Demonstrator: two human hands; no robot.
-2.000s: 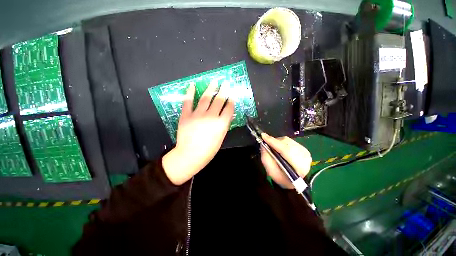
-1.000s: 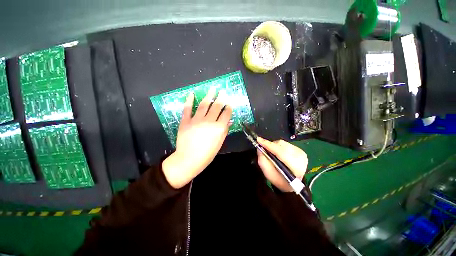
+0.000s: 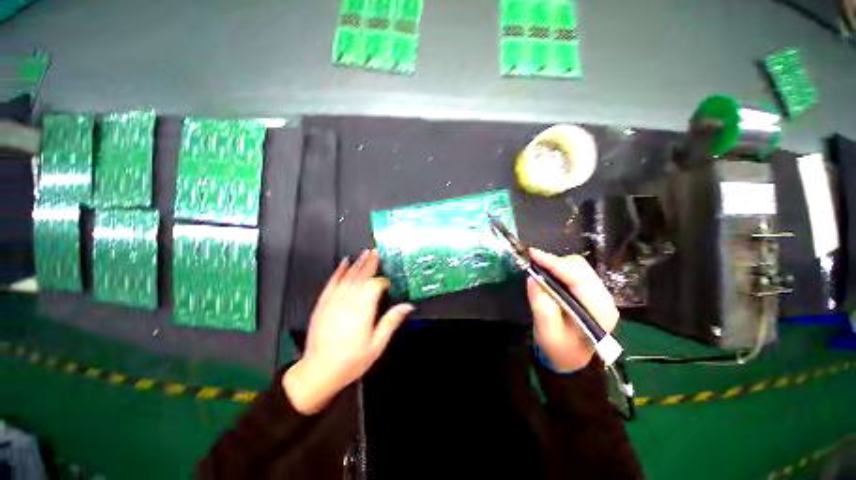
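Observation:
A green circuit board (image 3: 441, 246) lies slightly tilted on the black mat in front of me. My left hand (image 3: 345, 323) is at the board's lower left corner, fingers apart, the fingertips at or beside its left edge; I cannot tell if they touch it. My right hand (image 3: 571, 309) holds a soldering iron (image 3: 574, 309) like a pen, with its thin tip over the board's upper right part. Whether the tip touches the board is too small to tell.
Several green panels (image 3: 218, 277) lie in rows at left. A conveyor (image 3: 460, 89) with loose boards runs behind. A yellow cup (image 3: 556, 159) stands behind right. Right of the work are a scrap tray (image 3: 621, 281), a grey-black box (image 3: 746, 253) and a green-rimmed wire spool (image 3: 721, 127).
The view has shifted, showing more conveyor and left panels. My left hand has moved off the board's middle to its lower left. The iron tip has moved from the lower right to the upper right part.

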